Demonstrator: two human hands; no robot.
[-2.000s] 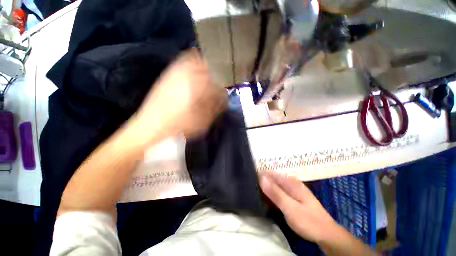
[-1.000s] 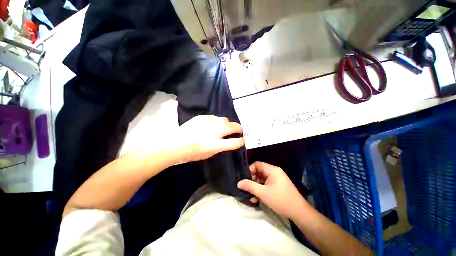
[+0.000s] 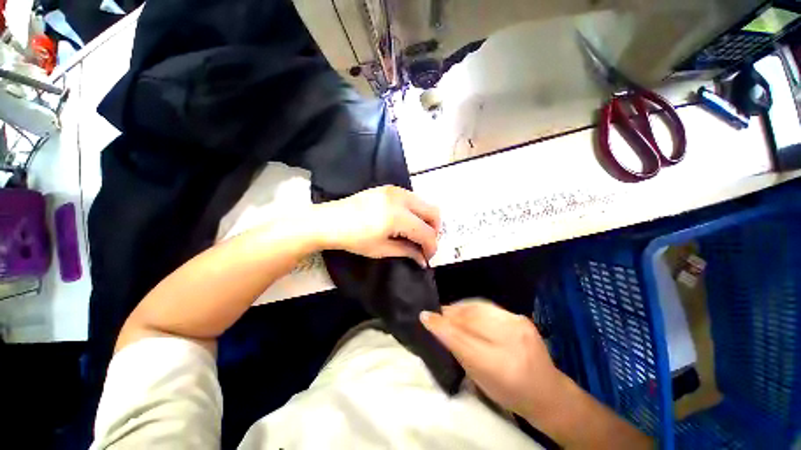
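A large black garment lies over the left of the white table, and a narrow part of it runs from the needle area down over the table's front edge. The sewing machine's presser foot and needle are at the top centre, at the garment's right edge. My left hand grips the garment's edge near the table's front edge. My right hand holds the same edge lower down, near my lap, slightly blurred. The fingertips of my right hand are partly hidden.
Dark red scissors lie right of the machine, with a small blue tool beyond. A blue crate with card inside stands below at right. A purple container is at far left. Printed ruler marks run along the table front.
Two seconds ago my left hand was blurred, higher up near the needle. It has since come down the cloth. Since one second ago, my right hand has turned, and the lower cloth end hangs further right.
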